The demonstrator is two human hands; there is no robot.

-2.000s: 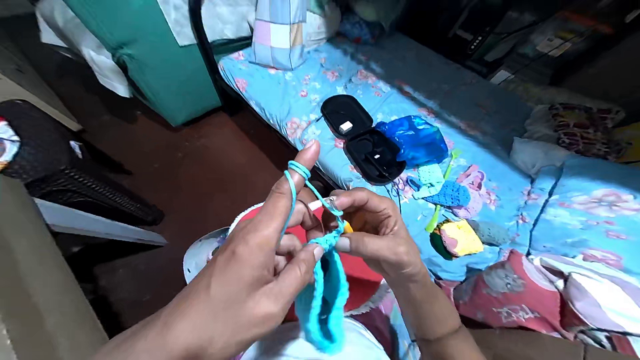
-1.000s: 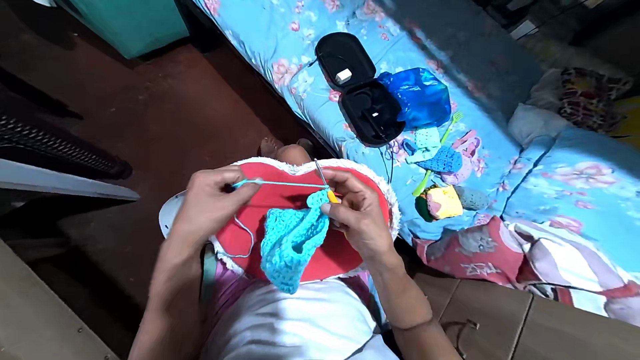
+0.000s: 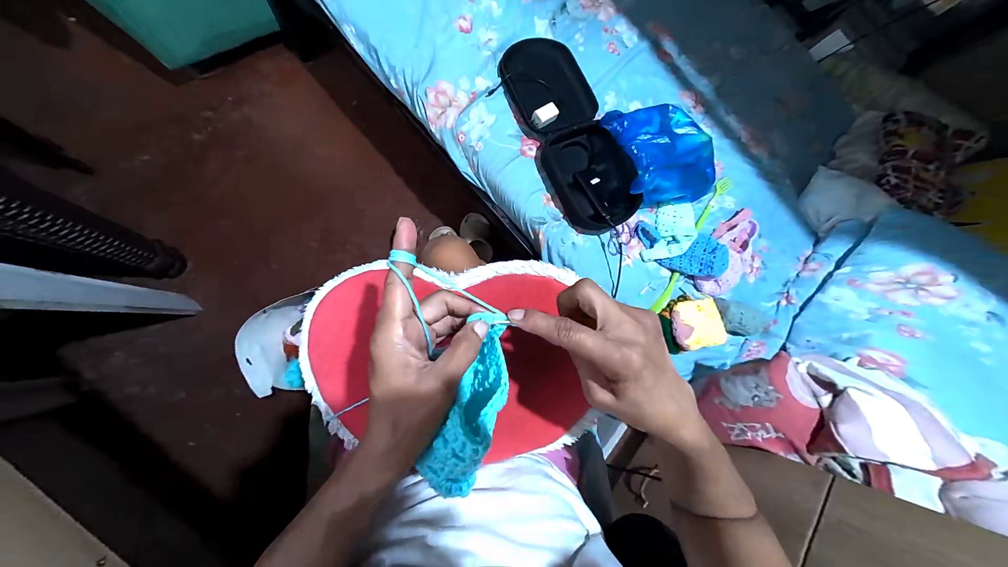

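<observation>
My left hand (image 3: 421, 346) pinches the top edge of a turquoise crocheted piece (image 3: 465, 425) between thumb and fingers. Turquoise yarn (image 3: 403, 257) loops round its raised index finger and runs to the stitches. Close to that edge, my right hand (image 3: 622, 354) has its index fingertip at the top loop, where a thin hook tip seems to show; most of the tool is hidden by the fingers. The piece hangs over a red heart-shaped cushion (image 3: 346, 331) with white fringe on the lap.
On the floral bed (image 3: 488, 150) lie an open black case (image 3: 587, 177), a blue plastic bag (image 3: 669, 153), crocheted pieces (image 3: 697, 256), a green plastic fork (image 3: 722, 187) and a yellow-and-pink item (image 3: 699, 324). Clothes (image 3: 874, 409) lie at right. A white chair part (image 3: 260, 346) shows beside the cushion.
My left hand, out to the left with the yarn stretched a second ago, is now at the crocheted piece with yarn round its raised index finger. My right hand's index finger now points at the stitches.
</observation>
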